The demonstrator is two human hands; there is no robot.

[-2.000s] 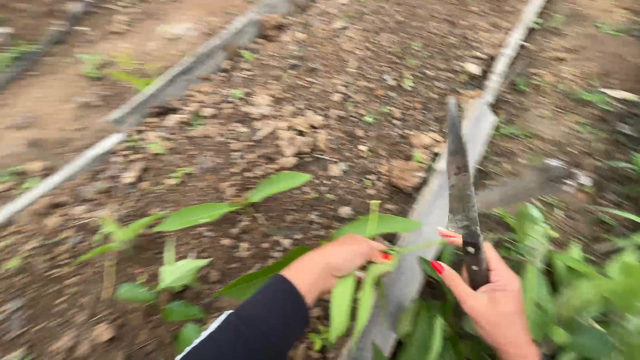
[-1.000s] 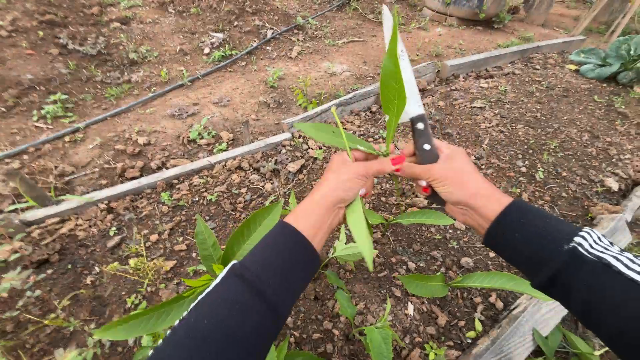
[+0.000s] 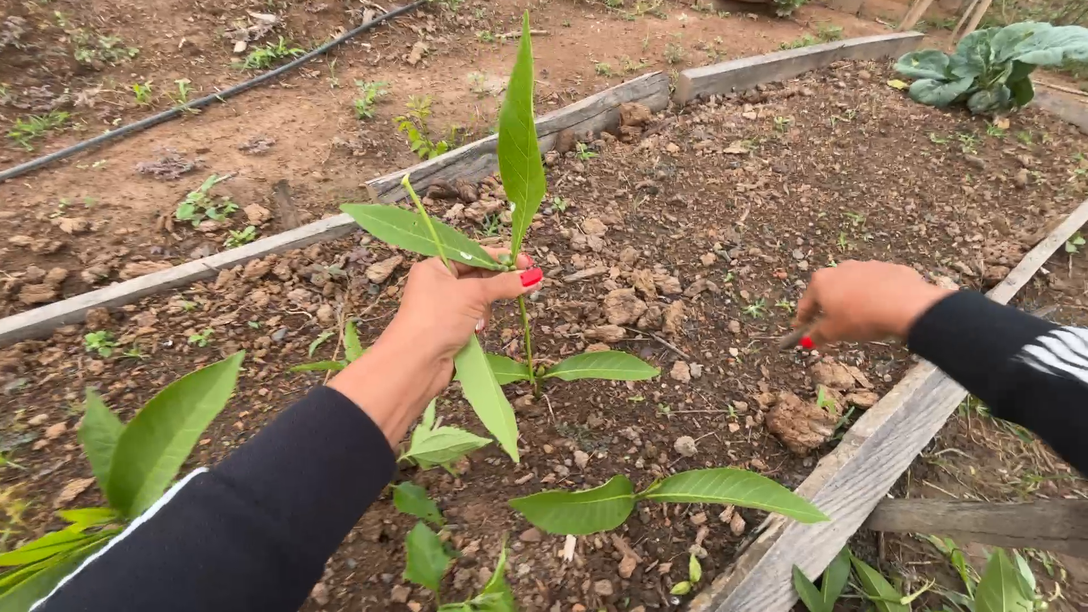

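Between thumb and fingers, my left hand [image 3: 455, 306] grips the top of a leafy green stem [image 3: 526, 327], and a cut stem piece with leaves shows there too. One long leaf [image 3: 520, 144] points up and another [image 3: 416, 229] lies to the left. The stem's lower part reaches the soil, with two leaves [image 3: 601, 366] low on it. My right hand [image 3: 863, 302] is at the right, above the bed near its wooden edge, closed around a dark handle; the blade is not visible. A young plant with two broad leaves [image 3: 731, 491] stands nearer.
Weathered boards [image 3: 837, 489] edge the bed at right, and more boards [image 3: 195, 265] run along the far left side. Leafy plants [image 3: 161, 433] grow at lower left. A large leafy vegetable [image 3: 990, 68] stands at the far right. Beyond lies a black hose [image 3: 204, 100].
My right hand has moved away from my left hand to the right, and the knife's blade no longer shows. My left hand still holds leafy stems.
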